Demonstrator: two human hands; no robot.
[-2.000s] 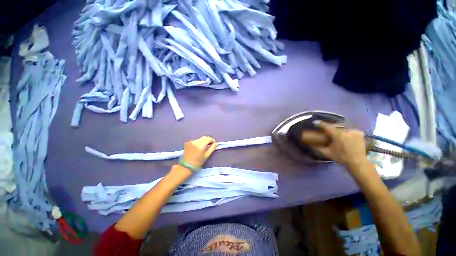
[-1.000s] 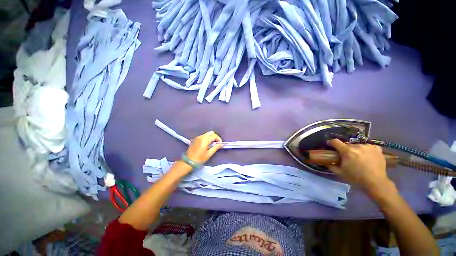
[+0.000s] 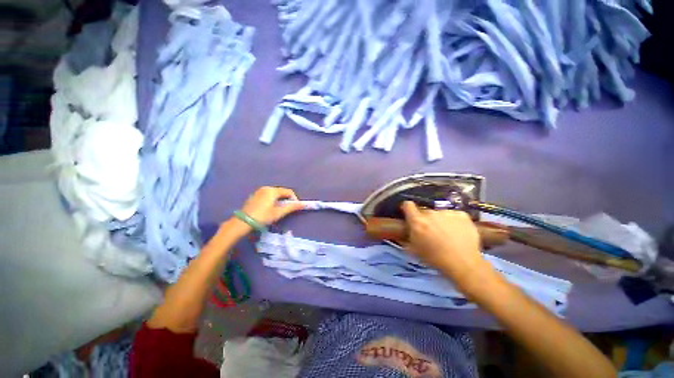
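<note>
A narrow light-blue fabric strip lies mid-table. My left hand pinches its left end between thumb and fingers. My right hand is closed on the brown wooden handle of the steam iron. The iron's pointed tip faces left and its soleplate covers part of the strip. A little of the strip shows to the right, behind the iron. A flat row of light-blue strips lies between the iron and the table's near edge, partly hidden by my right arm.
A large heap of strips lies at the far side of the purple-blue table. A long bundle lies along the left edge, with white cloth beyond it. Red and green loops sit at the lower left. A blue hose runs right.
The iron and my right hand have moved left along the strip, closer to my left hand. My left hand has moved to the strip's left end. The camera view has shifted.
</note>
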